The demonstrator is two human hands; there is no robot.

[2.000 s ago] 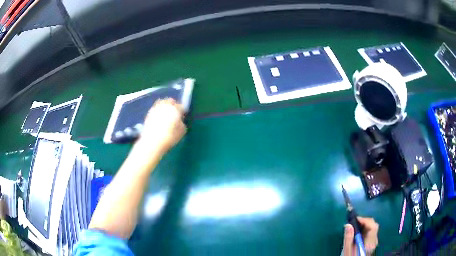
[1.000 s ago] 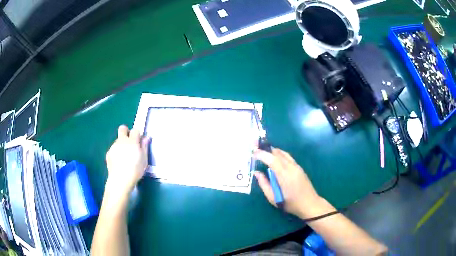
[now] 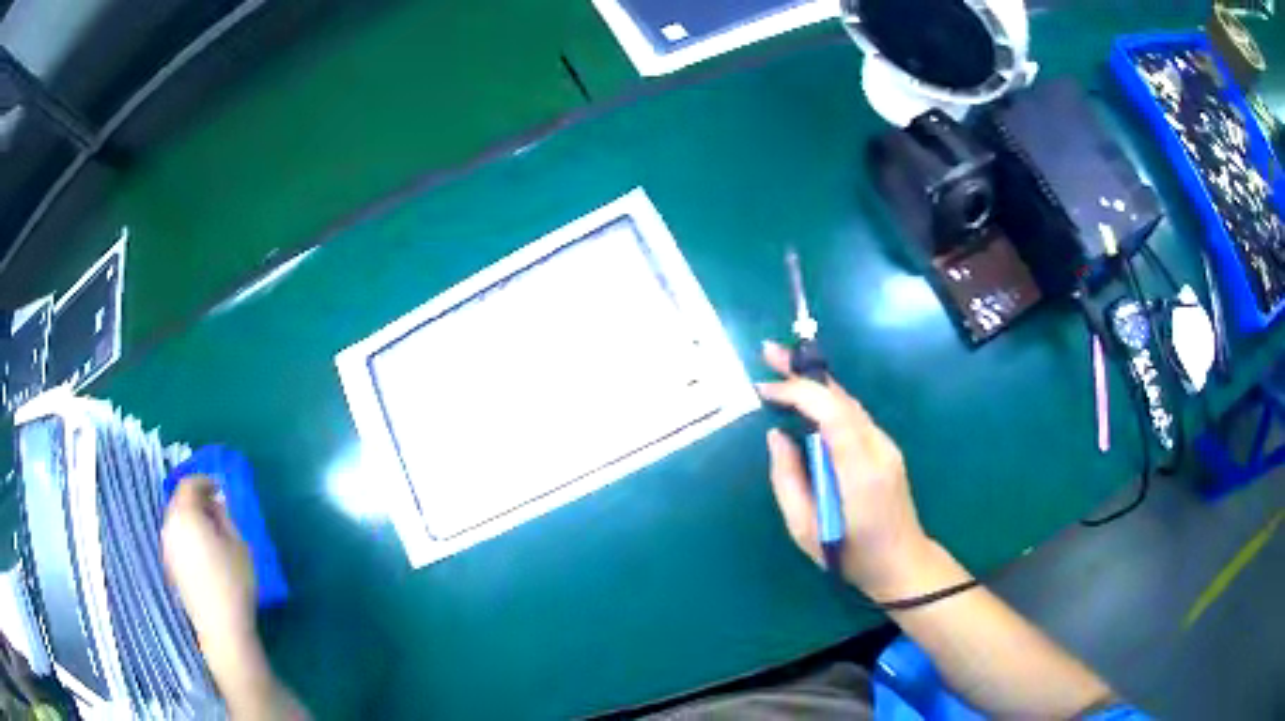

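Observation:
A panel (image 3: 543, 380) lies flat and turned at an angle on the green bench; its centre glares white inside a thin dark line and a pale border. My right hand (image 3: 853, 486) holds the soldering iron (image 3: 823, 486) by its blue handle just right of the panel, tip pointing up and away, not touching the panel. My left hand (image 3: 209, 563) is over the blue small-parts box (image 3: 254, 528) at the left and hides part of it. Its fingertips are at the box; whether they hold anything cannot be told.
A stack of panels (image 3: 120, 549) stands left of the box. Dark laid-out panels (image 3: 96, 321) lie at the far left and the top. At the right are the white round hood (image 3: 892, 92), black iron holder (image 3: 937, 190), brown tray (image 3: 986, 289), station (image 3: 1078, 162), pink stick (image 3: 1102, 395), cords and parts bin (image 3: 1219, 155).
My left hand has left the panel and moved left to the blue box. The panel has turned counter-clockwise. The iron in my right hand has moved right, away from the panel's edge.

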